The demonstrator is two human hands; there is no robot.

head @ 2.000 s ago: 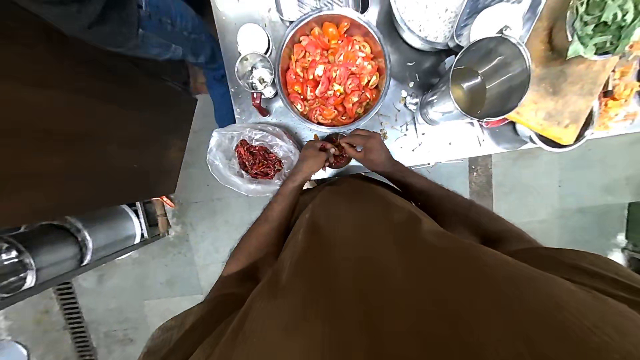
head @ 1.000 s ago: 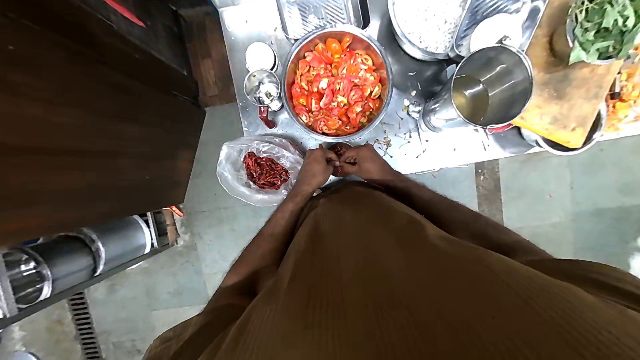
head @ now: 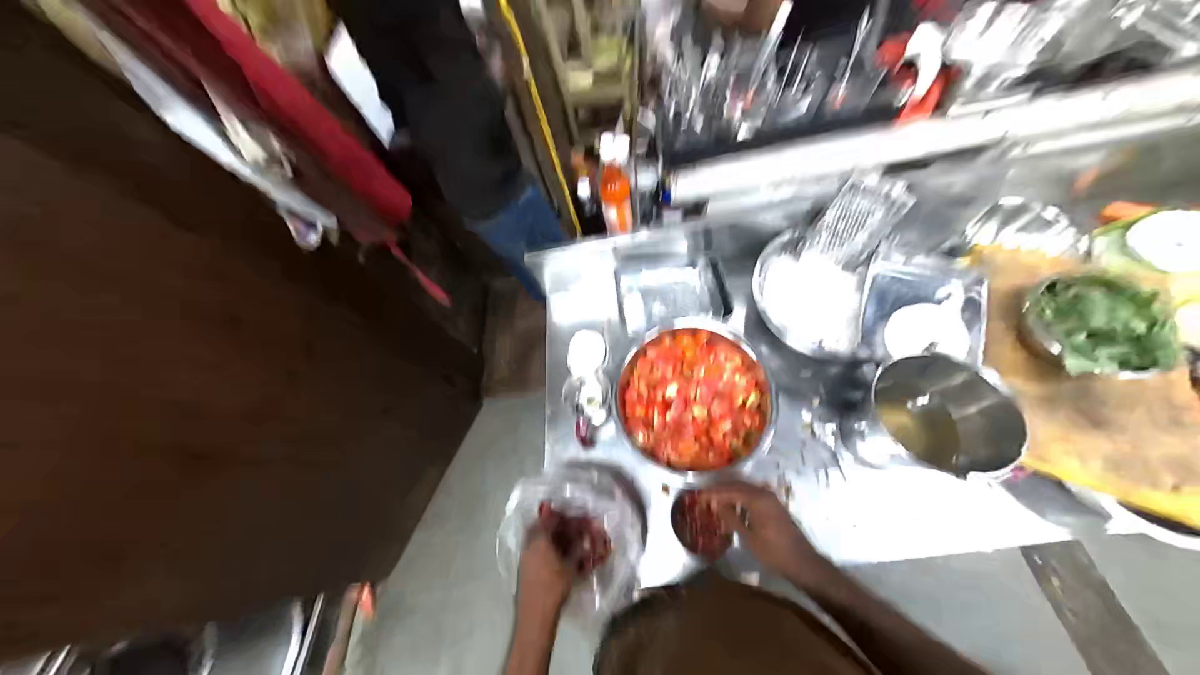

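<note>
My left hand (head: 547, 561) reaches into a clear plastic bag (head: 518, 511) of dried red chillies (head: 586, 541); its fingertips are blurred, so its grip cannot be told. Over a small round bowl of red chilli pieces (head: 698, 525), at the table's front edge, is my right hand (head: 755, 516), its fingers at the bowl's rim and partly blurred. Just behind the small bowl stands a large steel bowl of cut tomatoes (head: 694, 398). A single dark red chilli (head: 585, 431) lies left of the tomatoes, near a small steel container (head: 589, 396).
Right of the tomatoes stands a tall steel pot (head: 952, 412) with some liquid. Behind are a bowl of white food (head: 808, 305) and a steel tray (head: 667, 292). A cutting board (head: 1097, 422) holds a bowl of leafy greens (head: 1104, 323). A person (head: 459, 122) stands beyond the dark cabinet (head: 216, 375).
My hands were together at the table's front edge and are now apart. The left has moved left into the chilli bag. The view has shifted up, showing more of the table's back.
</note>
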